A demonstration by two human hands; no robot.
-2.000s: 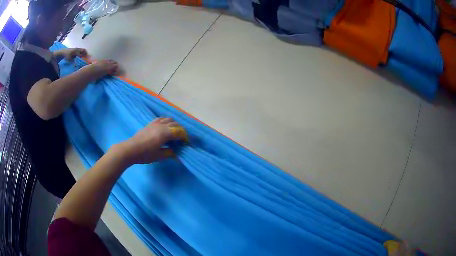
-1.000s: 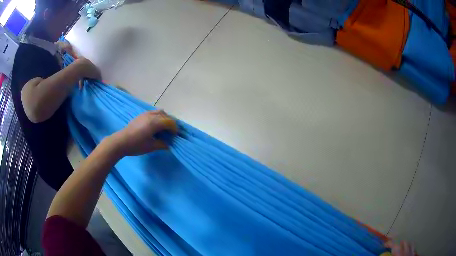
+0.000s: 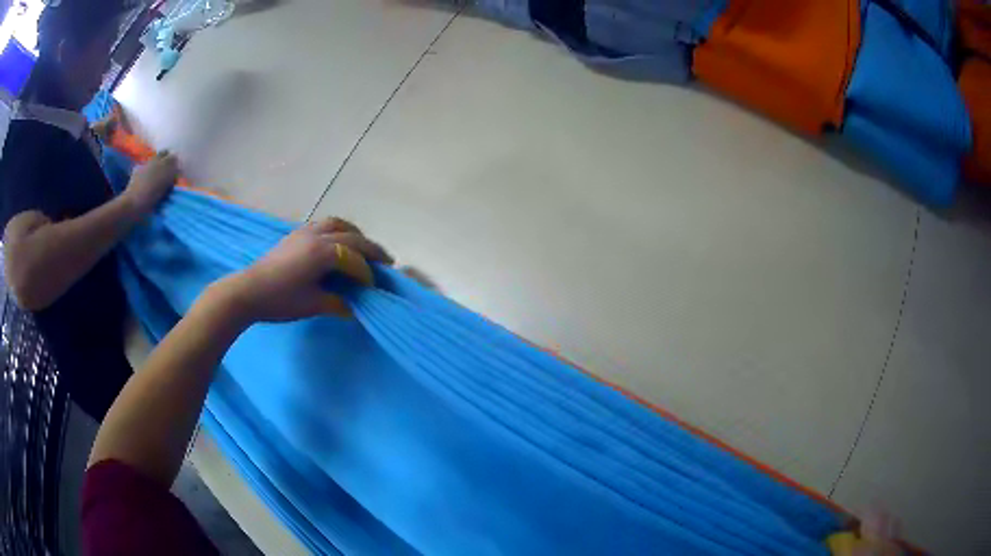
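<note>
A long sky-blue fabric [image 3: 478, 380] lies in pleats diagonally along the table, with an orange edging [image 3: 695, 432] on its far side. My left hand [image 3: 315, 272], with yellow on its fingers, grips the gathered pleats near the middle of the piece. My right hand [image 3: 867, 534] is at the bottom right corner, cut off by the frame's edge and blurred; a yellow-covered finger touches the fabric's end there, and its grip is not clear. The near part of the fabric hangs over the table's edge.
Another person [image 3: 65, 217] in a dark top stands at the left, hands on the fabric's far end. Orange-and-blue bundles [image 3: 777, 65] and a grey-blue bundle [image 3: 636, 38] lie at the table's back right. A clear plastic item [image 3: 168, 43] lies at the top left.
My left hand has shifted slightly left and up with the pleats. The orange edge shows along the far side again. The other person's near hand has moved on the fabric.
</note>
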